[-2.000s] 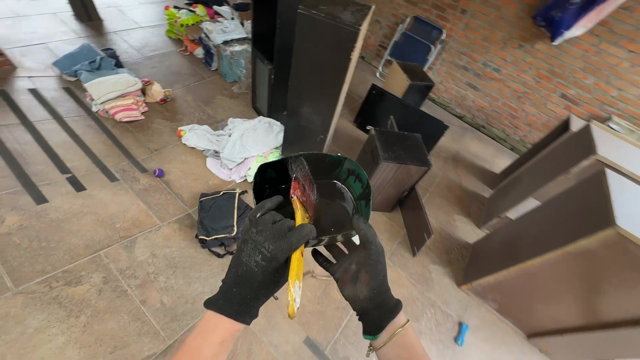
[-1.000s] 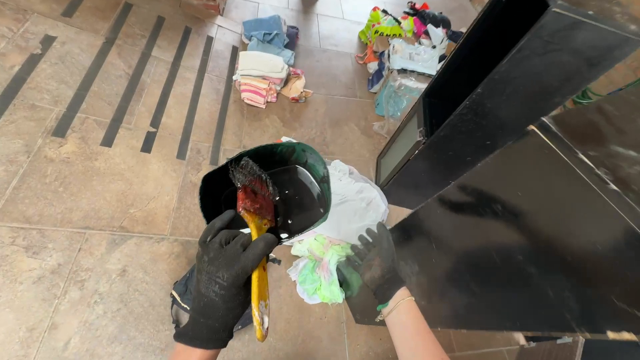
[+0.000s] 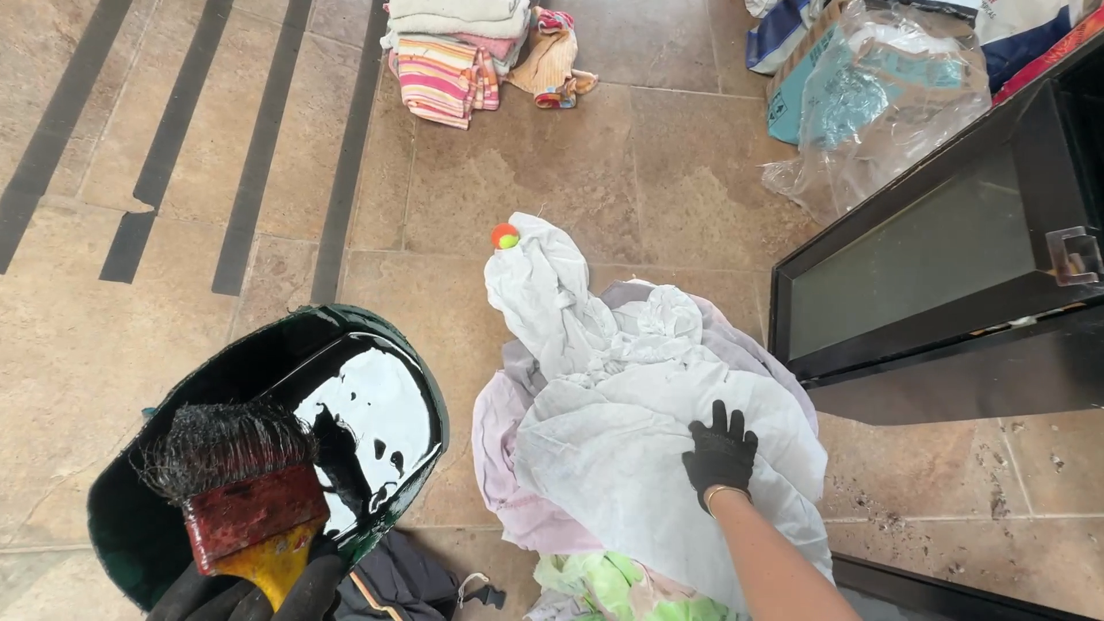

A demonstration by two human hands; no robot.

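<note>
My left hand, in a black glove, holds a wide paintbrush with a yellow handle and dark wet bristles. The same hand is at the near side of a dark cut-open container, which holds glossy black liquid; how the hand grips it is hidden at the frame's bottom edge. My right hand, gloved and with a bracelet at the wrist, reaches down over a white cloth on the floor, fingers apart and holding nothing. Whether it touches the cloth is unclear. Lilac cloth lies under the white one.
A dark cabinet with a glass panel stands at the right. Folded clothes lie at the top, with black strips on the tiles to their left. A plastic-wrapped bundle is at top right, a black bag below.
Two seconds ago both hands were at the container; my right hand has come away from it and is now over the white cloth. The view has turned and moved closer to the cloths.
</note>
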